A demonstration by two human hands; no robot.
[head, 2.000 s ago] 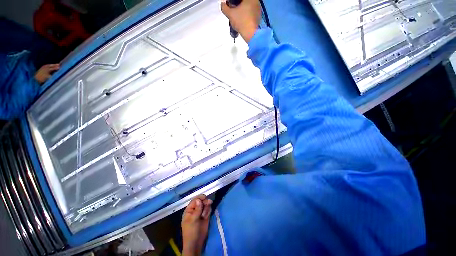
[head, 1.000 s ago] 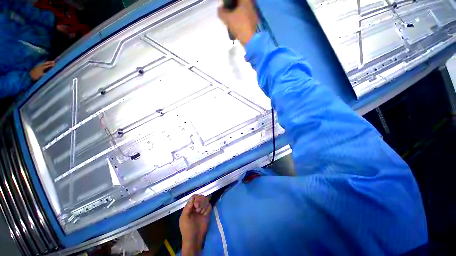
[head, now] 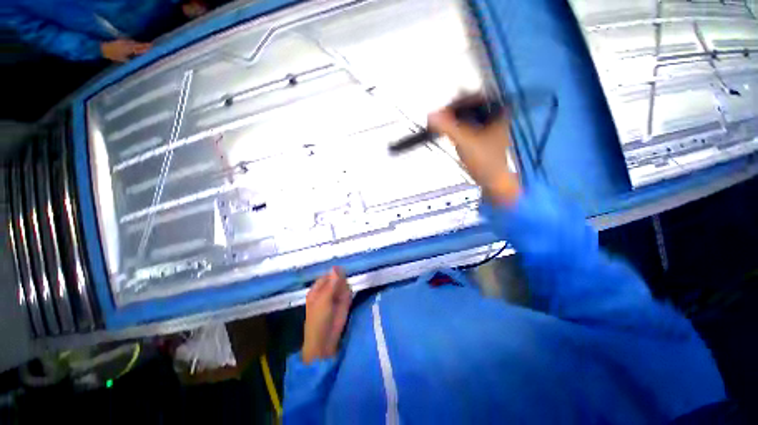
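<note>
My right hand (head: 480, 145) is closed around a black electric screwdriver (head: 415, 137), held tilted over the right part of the display back panel, its nose pointing left; both are blurred. The panel (head: 291, 183) is a large glaring white metal sheet with pressed ribs, lying on a blue carrier (head: 208, 295). A small black connector (head: 259, 206) shows on the panel. My left hand (head: 327, 309) is at the near rail with its fingers curled together; whether it pinches a small screw cannot be seen.
A second panel (head: 686, 79) lies on blue at the right. Metal rollers (head: 50, 232) are at the left. Another person's hand (head: 125, 50) rests at the far edge. The silvery side rail (head: 71, 339) runs along the near side. A white plastic bag (head: 208, 347) is below it.
The view has shifted. My right hand has come down and nearer with the screwdriver, now tilted sideways instead of upright. My left hand has moved up to the rail.
</note>
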